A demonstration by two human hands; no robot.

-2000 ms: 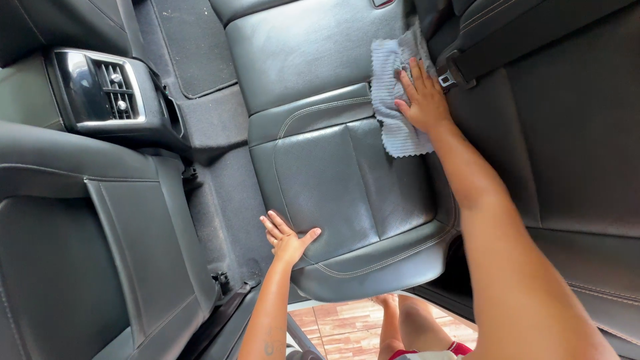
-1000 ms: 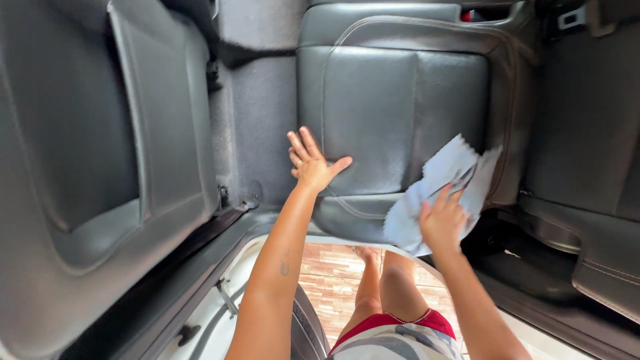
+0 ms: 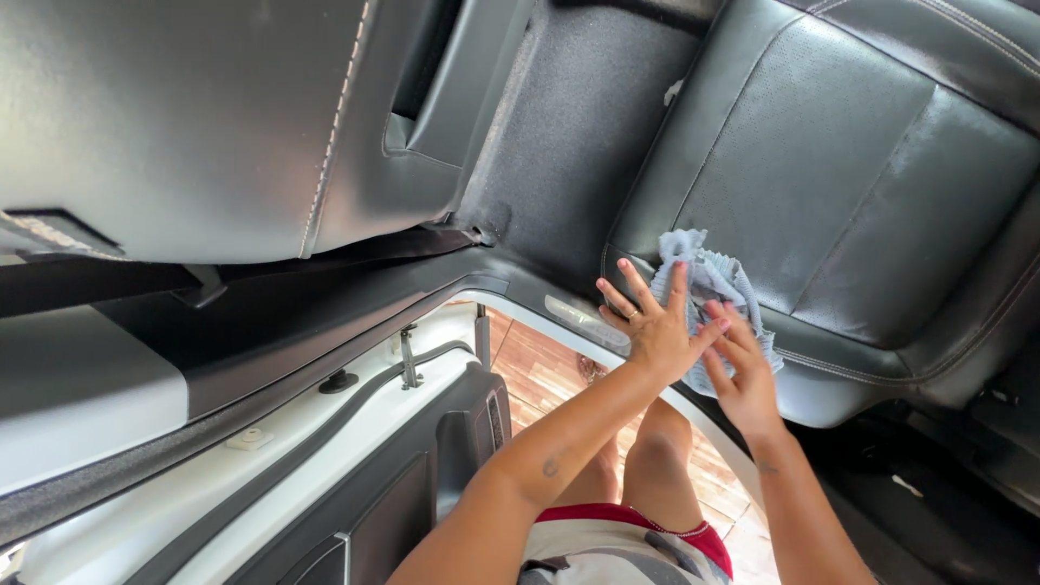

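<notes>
A crumpled light blue cloth (image 3: pixel 715 284) with a zigzag edge lies at the front outer corner of the black leather rear car seat (image 3: pixel 821 162). My left hand (image 3: pixel 656 333), a ring on one finger, is spread with its fingers apart over the left part of the cloth and holds nothing that I can see. My right hand (image 3: pixel 743 374) is over the cloth's right side, fingers bent and slightly blurred, its fingertips close to my left thumb. Whether the right hand grips the cloth is unclear.
A front seat back (image 3: pixel 187 122) fills the upper left. Grey carpet (image 3: pixel 569 130) runs between the seats. The door sill (image 3: pixel 585 321) crosses below, beside an open door with a dark trim panel (image 3: pixel 390 504). Wood-look floor tiles (image 3: pixel 532 366) show outside.
The cloth, spread under my right hand on the seat before, is now bunched near the seat's front corner. My left hand has come from the seat to the cloth, close to my right. The view has turned.
</notes>
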